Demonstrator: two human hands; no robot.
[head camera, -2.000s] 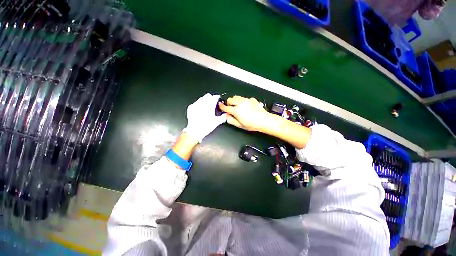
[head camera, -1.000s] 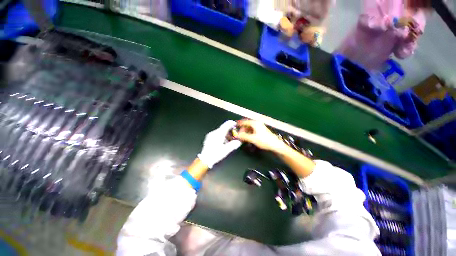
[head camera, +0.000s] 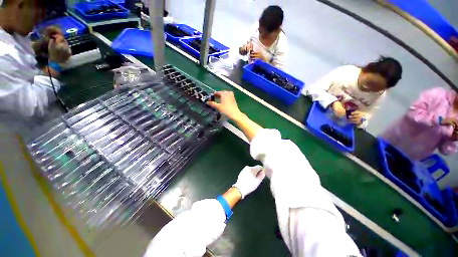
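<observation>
The clear ribbed blister tray (head camera: 115, 140) lies at the left, with green and black parts in its pockets. A row of black parts (head camera: 186, 86) stands along its far edge. My bare right hand (head camera: 226, 104) reaches over the tray's far right corner, its fingertips at a small black part (head camera: 211, 98) at the end of that row; whether it grips the part is unclear. My gloved left hand (head camera: 249, 180), with a blue wrist strap (head camera: 224, 207), is low over the bench, fingers curled; whether it holds anything is hidden.
The pale rail (head camera: 241, 134) runs beside the green conveyor belt (head camera: 296, 145), where a small unit (head camera: 396, 215) lies. Blue bins (head camera: 273, 82) line the far side, with several people working there. Another person's arm (head camera: 30, 95) is at the left. Two metal posts (head camera: 157, 35) rise beyond the tray.
The view has swung left and up. My hands, together over the bench before, are now apart: the right has moved to the blister tray, the left stays over the bench.
</observation>
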